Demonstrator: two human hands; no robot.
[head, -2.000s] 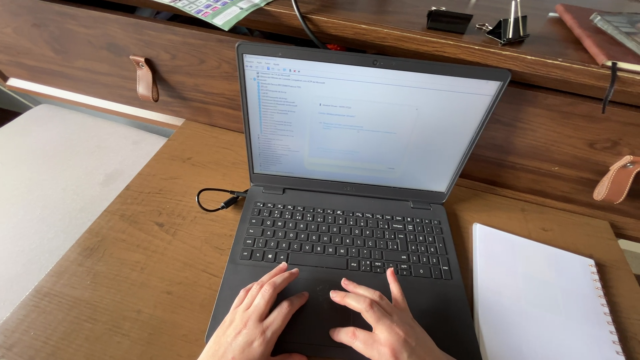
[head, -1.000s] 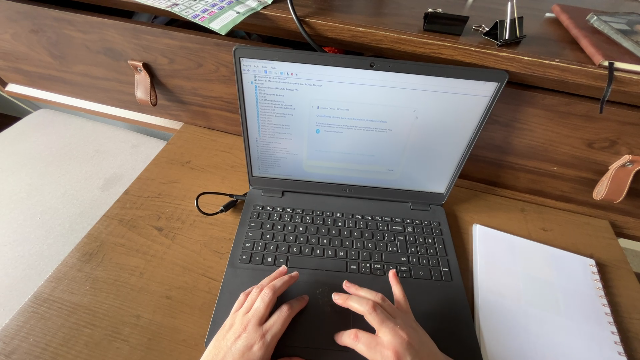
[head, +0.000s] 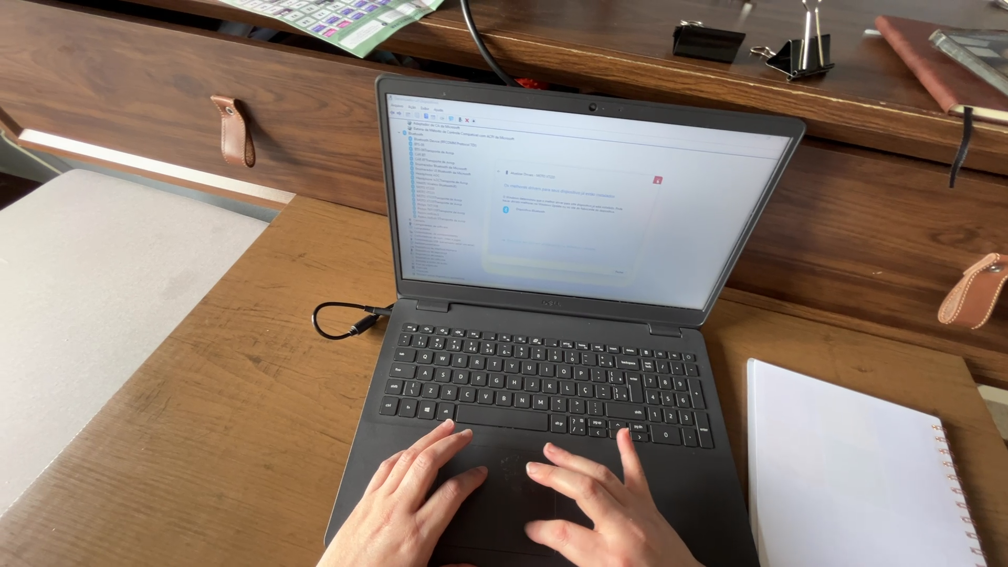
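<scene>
A black Dell laptop [head: 551, 315] lies unfolded on a wooden surface, its screen [head: 583, 205] lit with a list at the left and a dialog window in the middle. Over the left of the palm rest is my left hand [head: 409, 496], fingertips just below the bottom row of the keyboard [head: 543, 386]. My right hand [head: 606, 504] hovers or rests over the touchpad's right side, fingers spread, one finger near the arrow keys. Neither hand holds anything. A short black cable [head: 346, 320] is plugged into the laptop's left side.
A spiral notebook [head: 850, 472] lies right of the laptop. Behind are drawer fronts with leather pulls [head: 235, 132]. On the raised shelf are black binder clips [head: 709, 42], a brown notebook [head: 921, 67] and a printed green-edged sheet [head: 339, 20]. A pale padded seat [head: 110, 291] is at left.
A red close button now shows at the dialog's upper right corner. The dialog's text differs from two seconds ago. Both hands have stayed nearly in place.
</scene>
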